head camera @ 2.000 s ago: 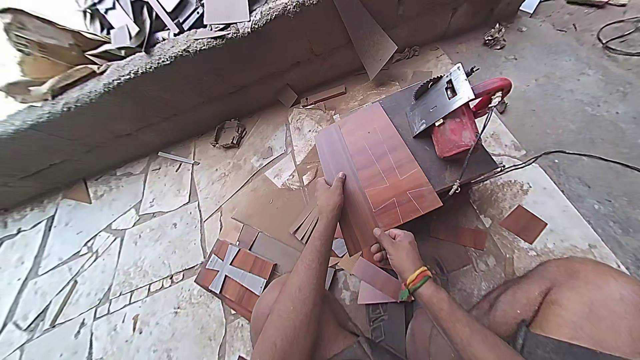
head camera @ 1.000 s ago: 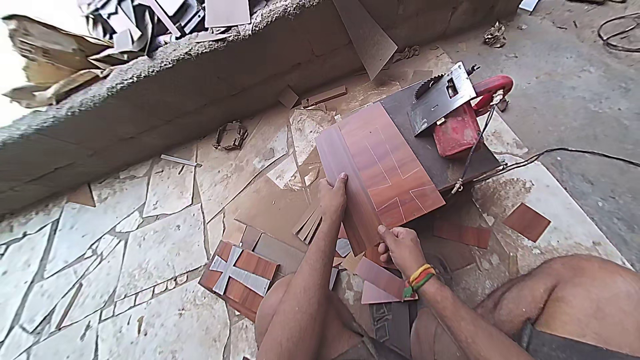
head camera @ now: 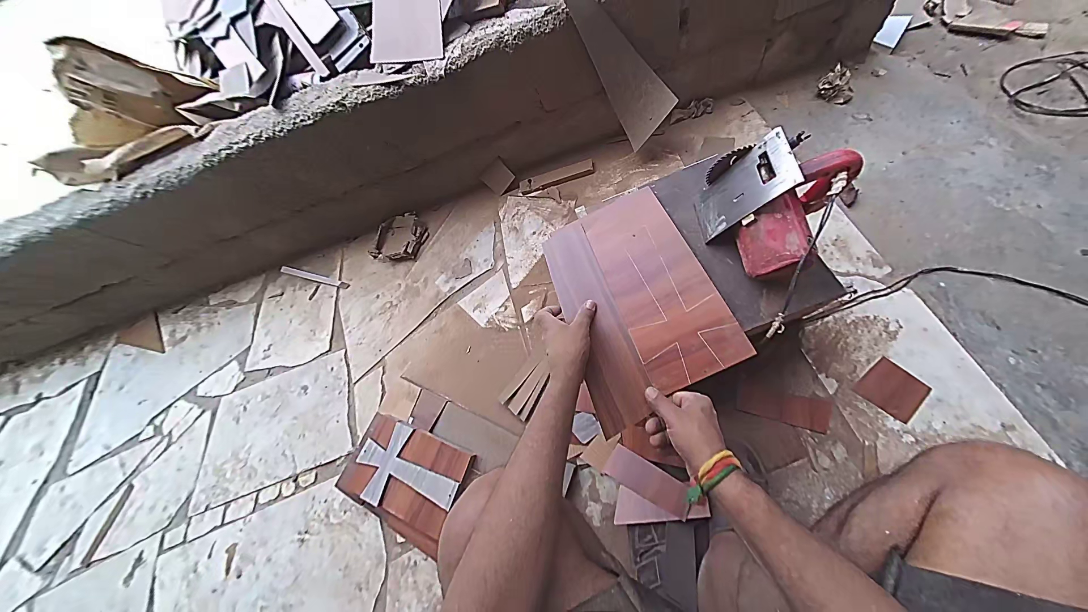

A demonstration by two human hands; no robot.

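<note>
My left hand [head camera: 568,340] grips the left edge of a reddish wood-grain panel [head camera: 680,289], thumb on top. My right hand [head camera: 687,425] pinches the panel's near edge between thumb and fingers. Pale lines on the panel outline a cross shape. It rests partly on a dark board [head camera: 705,187], and a plainer strip runs along its left side. Beyond it a red circular saw [head camera: 775,242] lies with its metal base plate and toothed blade facing up. A wood-grain piece [head camera: 408,501] with a grey cross [head camera: 395,467] on it lies left of my knees.
A low concrete wall [head camera: 340,170] crosses behind, with offcuts [head camera: 408,30] piled on top. Scraps lie around the board, including a square reddish offcut [head camera: 892,389] at right. A black cable [head camera: 960,270] runs off to the right from near the saw. Irregular stone paving [head camera: 272,425] spreads at left.
</note>
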